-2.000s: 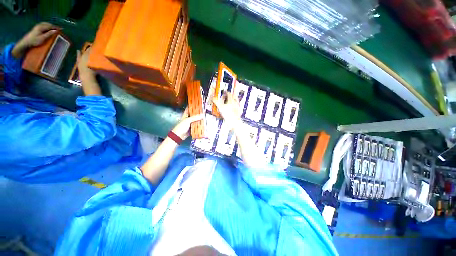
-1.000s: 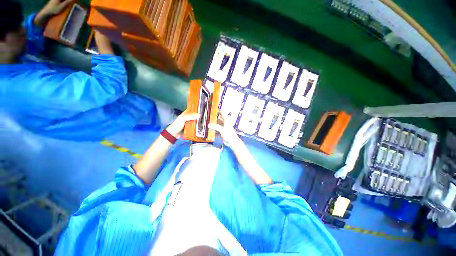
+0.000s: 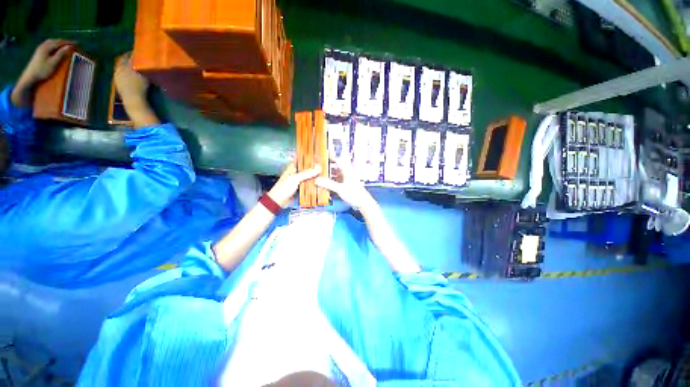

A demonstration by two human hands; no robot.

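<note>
My left hand [image 3: 289, 186] and my right hand [image 3: 346, 187] hold an orange-brown housing [image 3: 312, 155] between them at the bench's front edge. It shows narrow, as upright bars with dark seams between them; its opening is not visible. My left hand grips its left side low down, my right hand its right side. The housing partly covers the left end of a black ten-pocket tray [image 3: 397, 119]. The tray lies on the green bench, with white modules with dark middles in two rows.
A tall housing stack [image 3: 219, 75] stands at left, beside a coworker's hands on two housings. One housing [image 3: 501, 147] lies right of the tray, then a small-parts tray [image 3: 594, 162] with pale liner. A dark crate [image 3: 503, 240] is below the bench edge.
The separate frame and housing from two seconds ago are now together. Since one second ago the housing has turned, hiding its opening. The view has also shifted.
</note>
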